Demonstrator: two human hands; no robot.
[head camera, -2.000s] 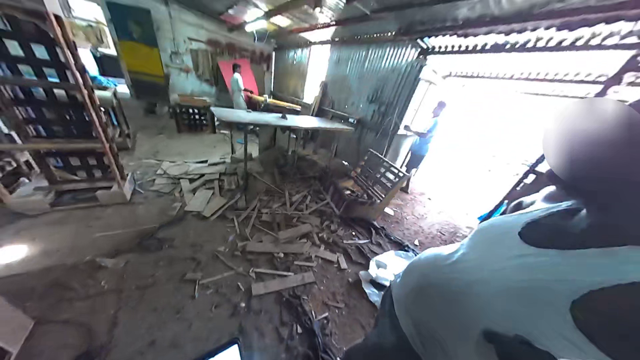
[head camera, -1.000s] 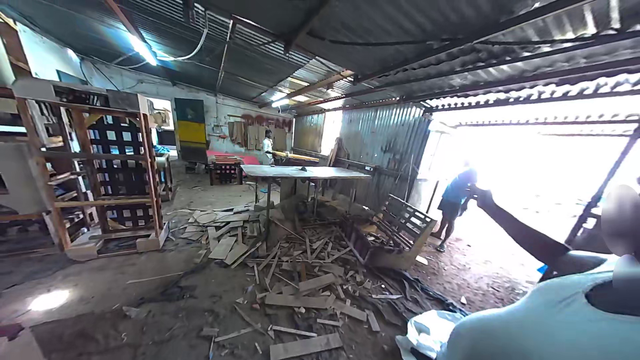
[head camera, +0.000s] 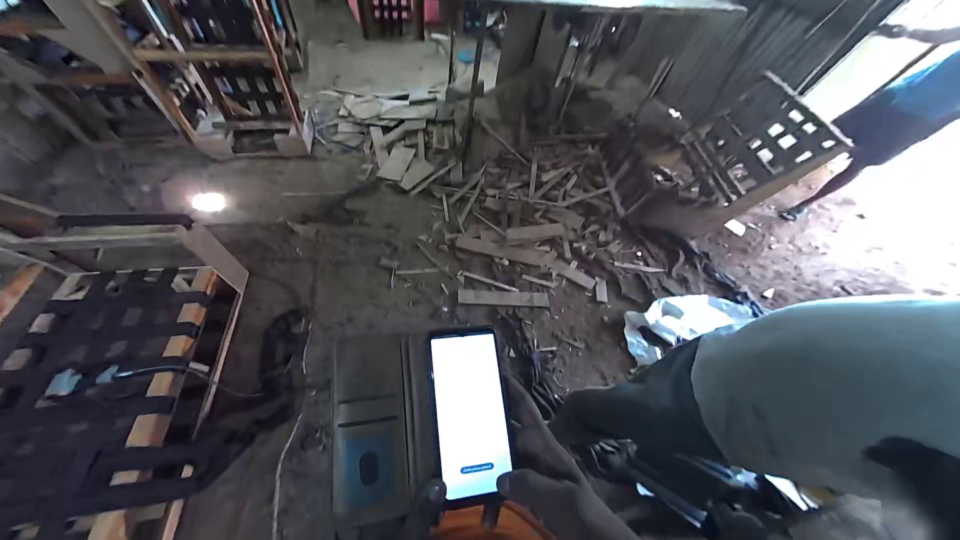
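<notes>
A smartphone (head camera: 471, 412) with a lit screen lies in an open wallet case (head camera: 369, 427), whose card-slot flap spreads to the left. My right hand (head camera: 555, 472) holds the phone along its right side, the thumb at the lower right corner of the screen. At the phone's lower left edge is the thumb of my left hand (head camera: 426, 510), gripping the case from below; most of that hand is hidden. Something orange (head camera: 487, 523) shows beneath the phone.
A webbed wooden furniture frame (head camera: 112, 375) lies at left, another frame (head camera: 217, 56) behind it. Wood offcuts (head camera: 517, 251) litter the dirt floor beneath a table (head camera: 622, 4). A person (head camera: 825, 360) is close at right, beside a plastic bag (head camera: 686, 319); another person (head camera: 892, 112) stands farther off.
The view has tilted down. Both hands and the open phone case are now in sight; two seconds ago only a corner of a lit screen showed at the bottom edge.
</notes>
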